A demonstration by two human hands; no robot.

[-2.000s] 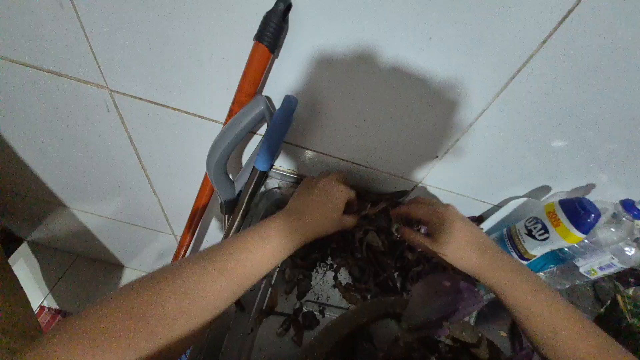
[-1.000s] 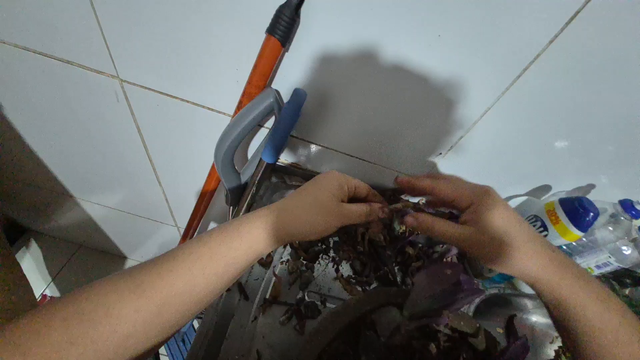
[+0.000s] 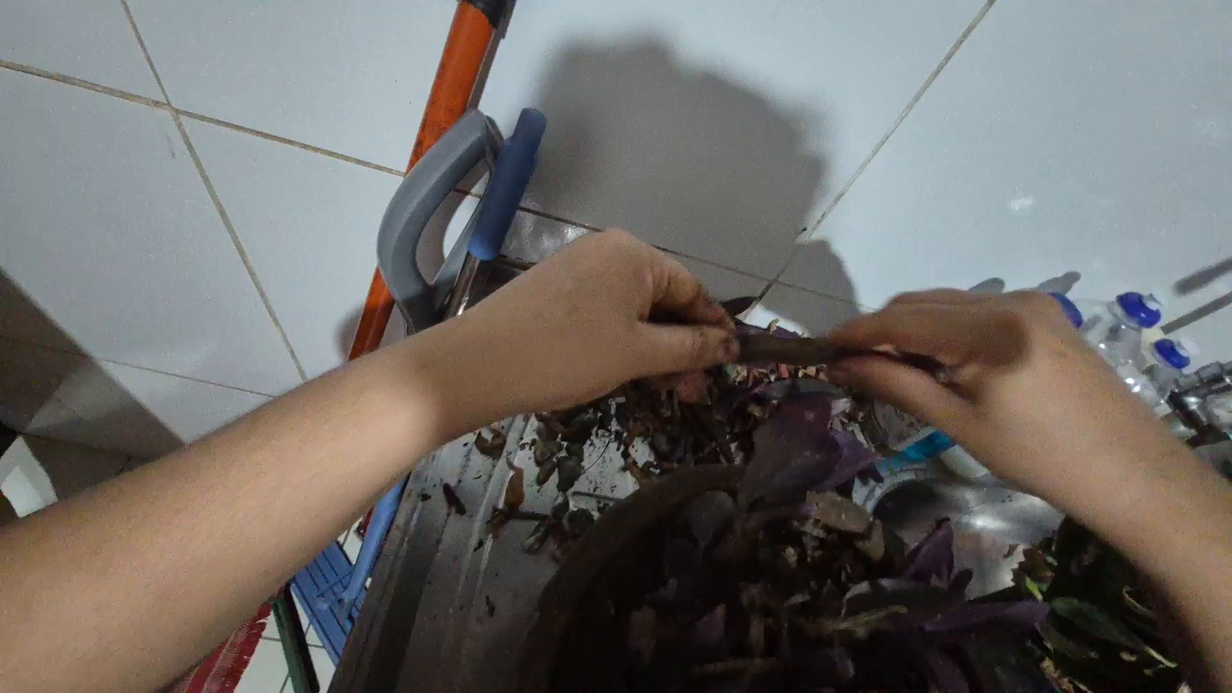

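Note:
My left hand (image 3: 626, 313) pinches one end of a dark, narrow plant piece (image 3: 784, 348), a leaf or stem, between thumb and fingers. The other end is pinched by my right hand (image 3: 962, 356), so it stretches level between them. Below lie a dark round pot (image 3: 616, 529) with purple leaves (image 3: 789, 438) and dry plant litter. Loose dark leaves and bits (image 3: 563, 462) are scattered on the metal drainboard (image 3: 452, 568) beside the pot. The fingertips of both hands are partly in shadow.
An orange pole (image 3: 452, 82), a grey handle (image 3: 409, 217) and a blue handle (image 3: 508, 183) lean at the tiled wall. Plastic bottles with blue caps (image 3: 1139, 308), a metal basin (image 3: 982, 520) and green leaves (image 3: 1097, 626) are at the right.
My hands have come up off the litter and moved apart, with the dark plant piece now visible between them. The view has shifted somewhat.

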